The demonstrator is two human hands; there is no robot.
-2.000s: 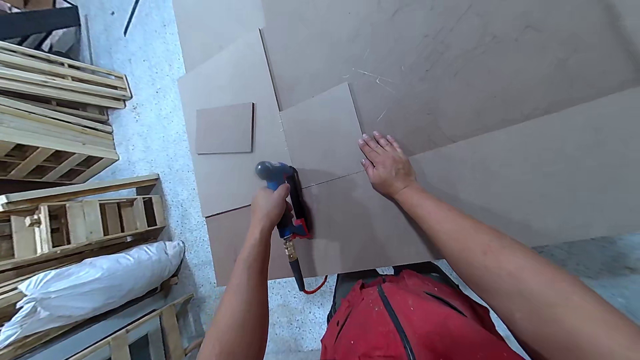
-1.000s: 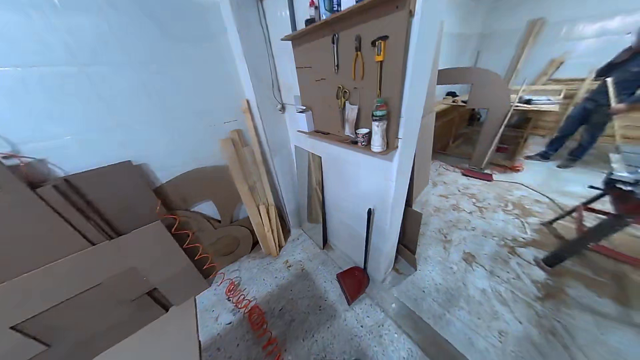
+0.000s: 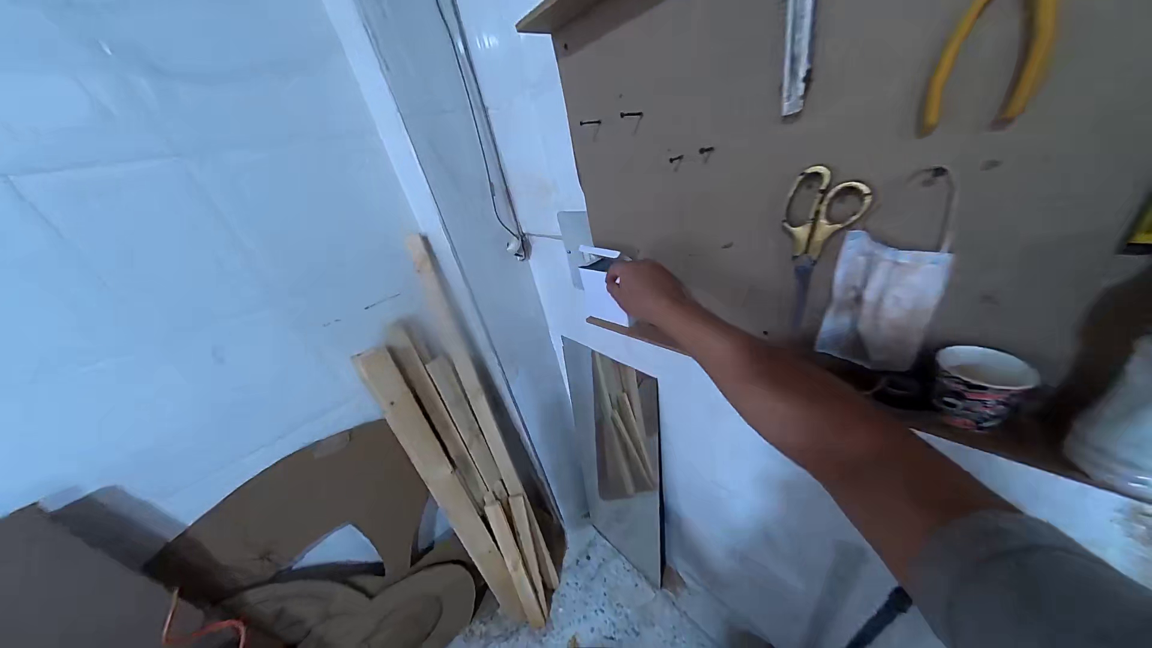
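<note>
My right hand (image 3: 646,290) reaches to a small white box (image 3: 605,292) with an open top at the left end of the tool board's ledge. Its fingers are at the box's upper right edge; whether they grip the box or something in it cannot be told. On the brown tool board (image 3: 720,207) to the right hang gold-handled scissors (image 3: 819,216), a white face mask (image 3: 886,292), yellow-handled pliers (image 3: 990,63) and a metal tool (image 3: 797,58). Several nails stick out of the board above my hand. My left hand is out of view.
A patterned paper cup (image 3: 981,387) stands on the ledge. Below the board a mirror (image 3: 625,459) leans on the wall. Wooden boards (image 3: 432,450) lean in the corner, beside cut brown panels (image 3: 315,486). An orange coiled hose (image 3: 205,627) shows at the lower left.
The view has swung from the panel table to the wall and come closer to the tool board. My right arm now extends to the white box. The nail gun seen in my left hand earlier is out of view.
</note>
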